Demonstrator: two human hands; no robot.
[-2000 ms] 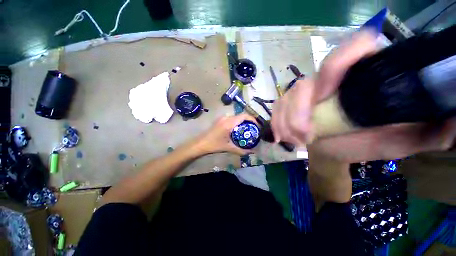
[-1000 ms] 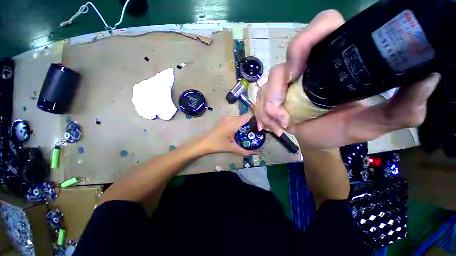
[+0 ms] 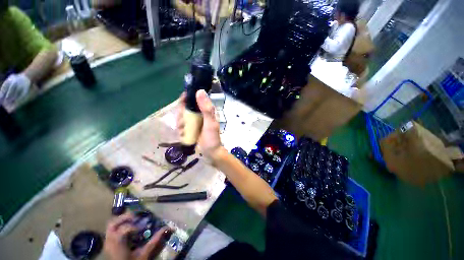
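Note:
My right hand grips the pale tan band of the black electric screwdriver, raised above the bench. My left hand, blurred, is around the black cylindrical housing at the lower left; circuit board detail shows in its top. The screwdriver is apart from the housing. The mallet lies just beyond the housing, its head to the left. Dark-handled pliers lie open beyond the mallet. A round black part lies beyond the mallet head. A flat black cap is left of my left hand.
Another round black part lies under the screwdriver. A white piece is at bottom left. A tray of lit modules and a blue crate with black units stand right. A green conveyor runs beyond; people are at upper left and upper right.
The view has swung right and up. My right hand has raised the screwdriver away from the housing, and the tool now stands nearly upright. My left hand remains around the housing.

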